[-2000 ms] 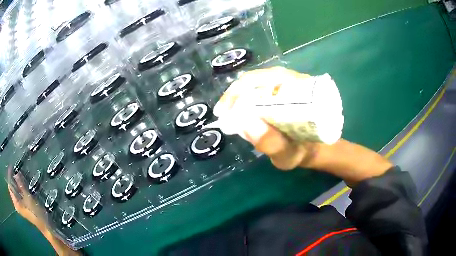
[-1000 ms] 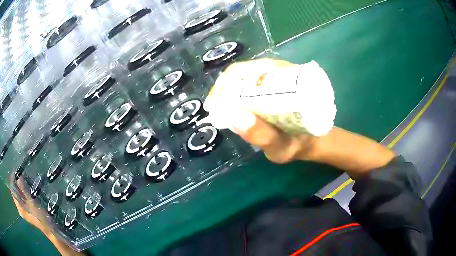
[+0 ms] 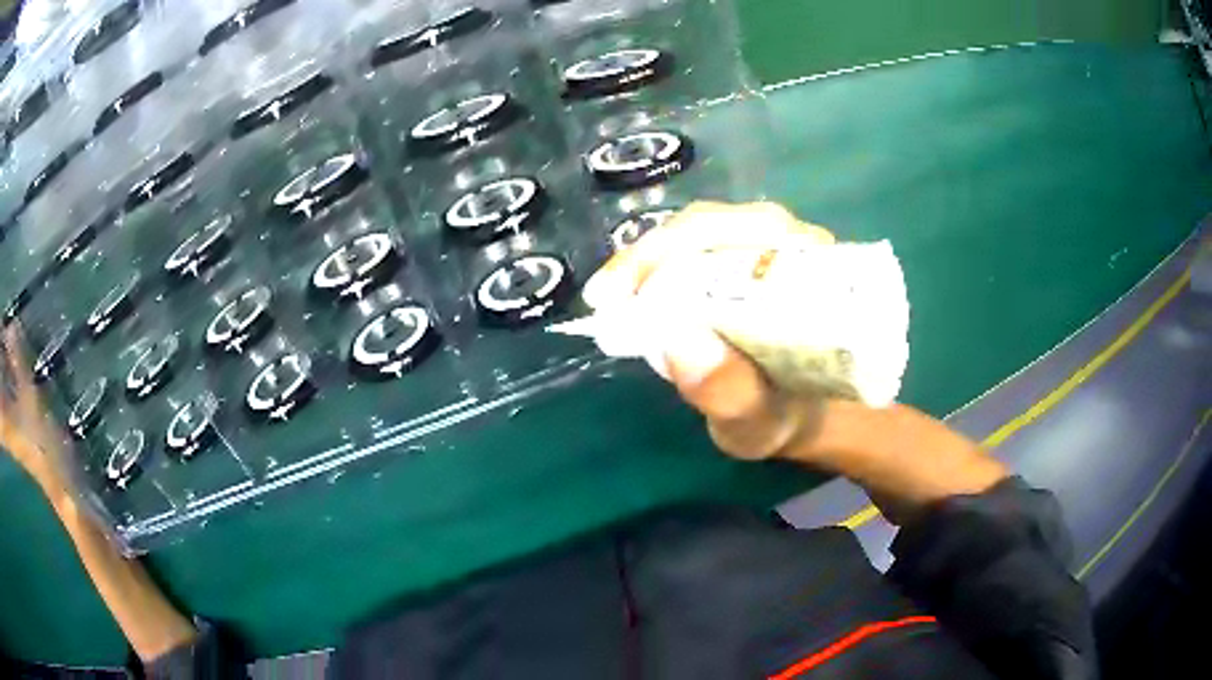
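Observation:
A clear plastic tray (image 3: 439, 409) holds rows of round black parts (image 3: 524, 287) with silver-white rings. My right hand (image 3: 724, 385) grips a whitish squeeze bottle (image 3: 831, 312), tilted with its base to the right. Its thin pale nozzle points left, close to the right end of the front rows, just beside a round part. Whether it touches anything, and whether fluid comes out, I cannot tell. My left hand (image 3: 24, 405) is at the tray's left edge, partly cut off by the picture's rim; its fingers are blurred against the plastic.
The tray lies on a green work surface (image 3: 984, 199) with a white line across its far part. Beyond its right edge is a grey floor (image 3: 1050, 399) with yellow lines. My dark clothing with a red stripe fills the bottom of the view.
The tray and its parts sit higher in the view. The nozzle, hidden behind the hand a second ago, now shows near the front right parts. The left hand stays at the tray's left edge.

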